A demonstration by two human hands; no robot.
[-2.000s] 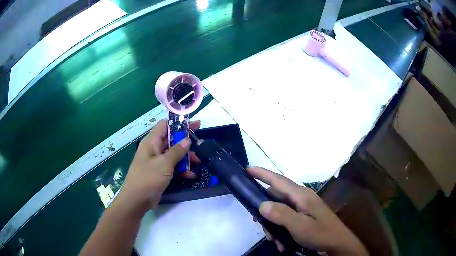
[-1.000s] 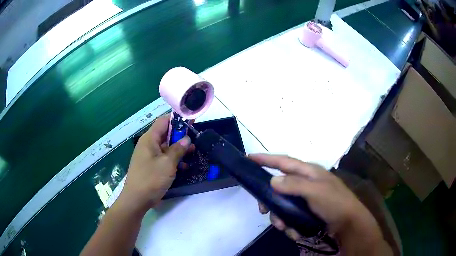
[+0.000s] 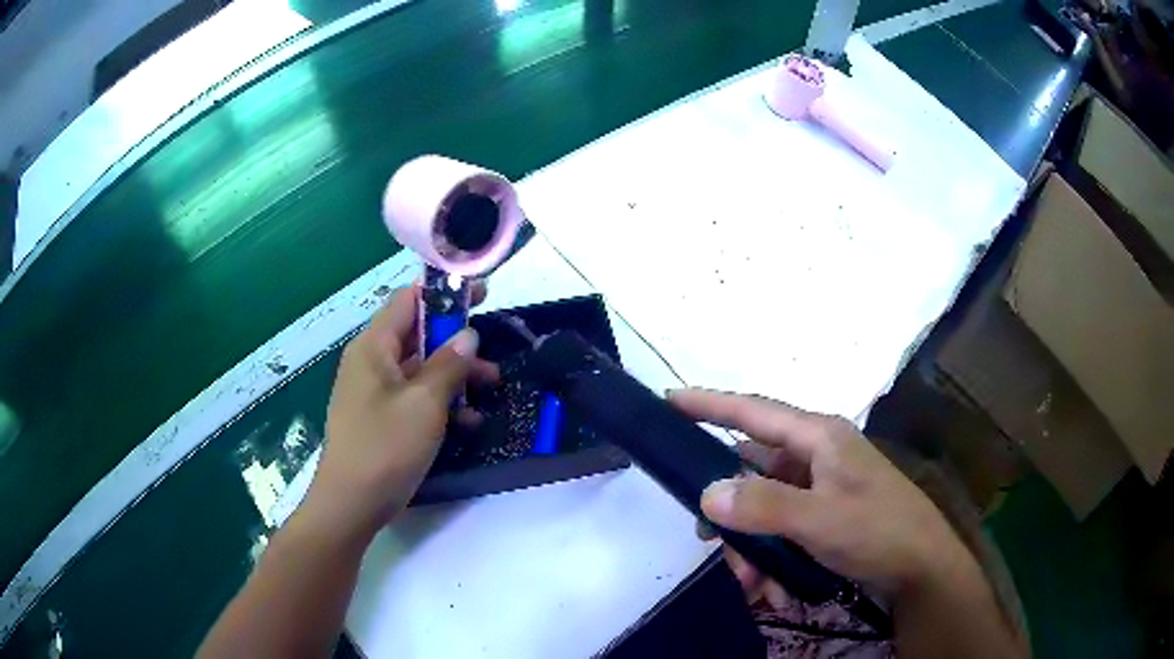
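Note:
My left hand (image 3: pixel 402 399) holds a pink handheld fan (image 3: pixel 431 213) upright by its open handle, with a blue battery cell (image 3: pixel 444 331) and a dark circuit board (image 3: pixel 447 290) showing. My right hand (image 3: pixel 824 496) holds a black electric screwdriver (image 3: pixel 657 444). Its bit points up and left over the tray, apart from the fan; its tip is blurred. The black screw tray (image 3: pixel 541 479) lies under both, with tiny screws (image 3: pixel 512 431) and a loose blue cell (image 3: pixel 550 422) in it.
A whole pink fan (image 3: pixel 837 113) lies on the white sheet (image 3: pixel 760 270) at the upper right. The green conveyor belt (image 3: pixel 283 167) with a pale edge rail (image 3: pixel 277 367) runs along the left and top. Brown cartons (image 3: pixel 1094 309) stand at the right. A dark post base meets the sheet's far edge.
The screwdriver bit has come away from the circuit board, and the driver has moved slightly right and down. The held fan has shifted slightly left, its head turning during the last two seconds.

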